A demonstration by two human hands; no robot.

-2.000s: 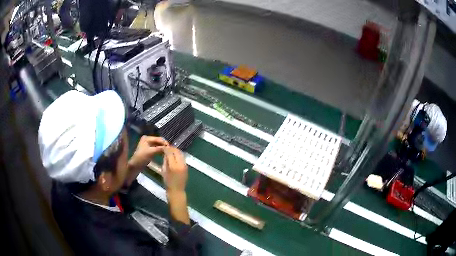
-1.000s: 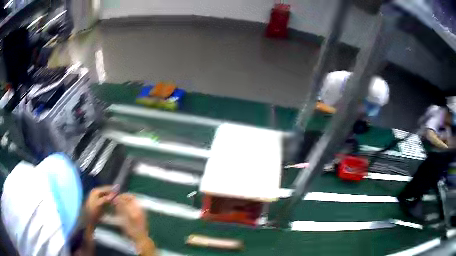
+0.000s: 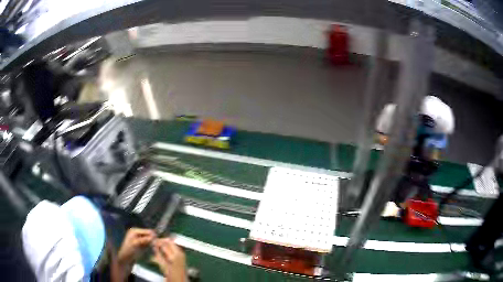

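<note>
Neither of my hands is in the picture. A broad white perforated plate (image 3: 298, 209) lies on a red box (image 3: 284, 259) on the green bench (image 3: 218, 226) with long white lane strips. At the lower left, another person in a white and light-blue cap (image 3: 66, 239) holds both hands (image 3: 151, 248) close together at a small thing, too blurred to name. Dark and silver slotted bars (image 3: 138, 193) lie beyond that person.
A grey metal post (image 3: 386, 148) rises right of the plate. A blue and yellow bin with orange contents (image 3: 210, 134) sits at the belt's far edge. A red bin (image 3: 422, 213) and another capped person (image 3: 438, 115) are at the right. A grey machine (image 3: 107, 154) stands left.
My view has swung, so the plate and other person sit lower than two seconds ago. An overhead frame now crosses the top, and the pale block on the belt has left the picture.
</note>
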